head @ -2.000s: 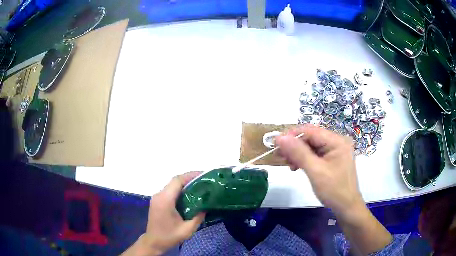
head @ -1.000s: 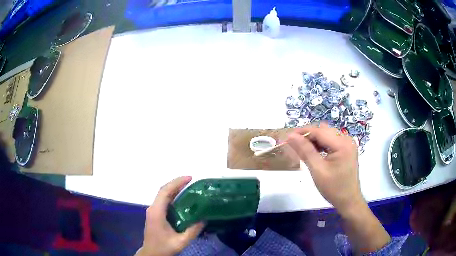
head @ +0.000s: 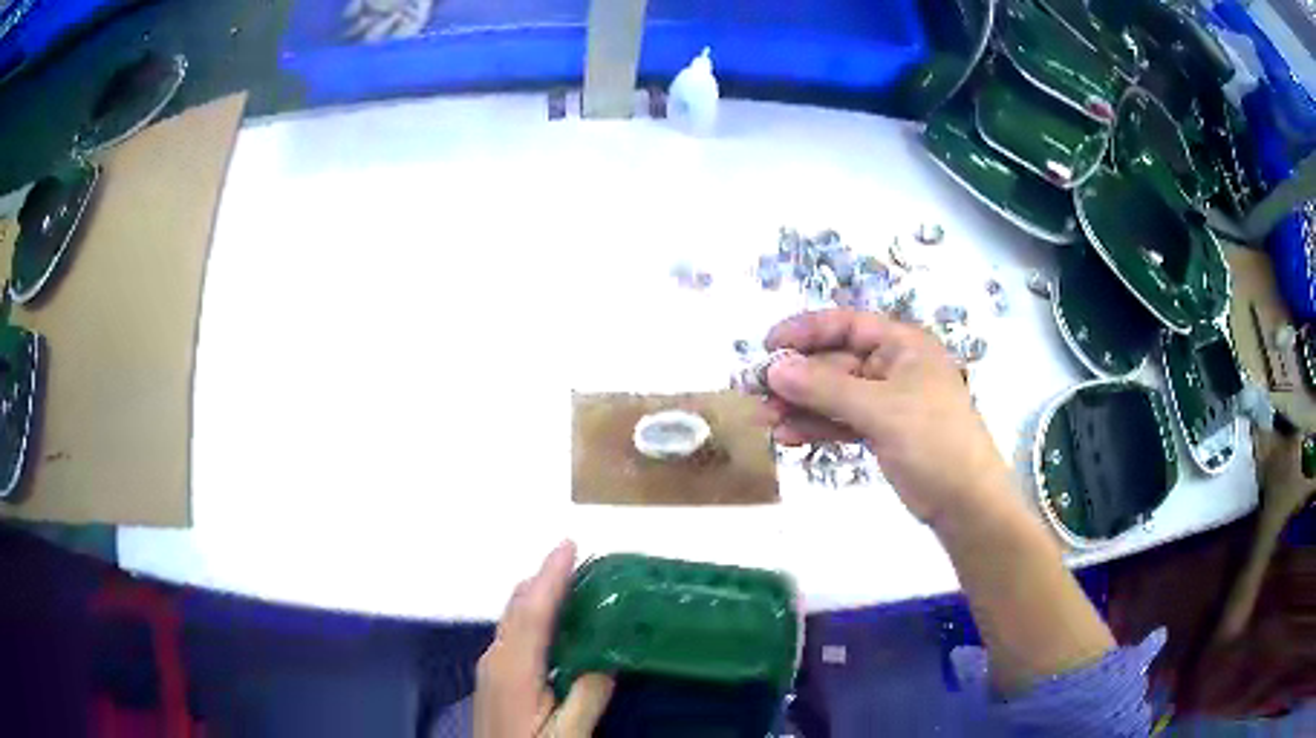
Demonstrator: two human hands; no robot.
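My left hand (head: 537,656), cut off by the bottom edge, grips a glossy dark green housing (head: 678,620) at its left side, over the bench's front edge. My right hand (head: 866,397) is above the bench, its thumb and index finger pinched on a small silver badge (head: 759,374). The white oval dish (head: 673,434) stands on the brown cardboard pad (head: 599,469), left of my right hand. Loose silver badges (head: 830,267) lie behind and around my right hand, which hides part of them. The thin stick is not visible.
Green housings (head: 1155,238) overlap at the right; one (head: 1106,461) lies nearer. A cardboard sheet (head: 152,317) with housings is at left. A white squeeze bottle (head: 694,95) and blue bin (head: 779,55) are at the back. Another person's arm (head: 1253,541) shows at right.
The thin stick has gone from my right hand, which now pinches a badge. The badge pile is more spread out. The view has shifted right, and my left hand still holds the housing.
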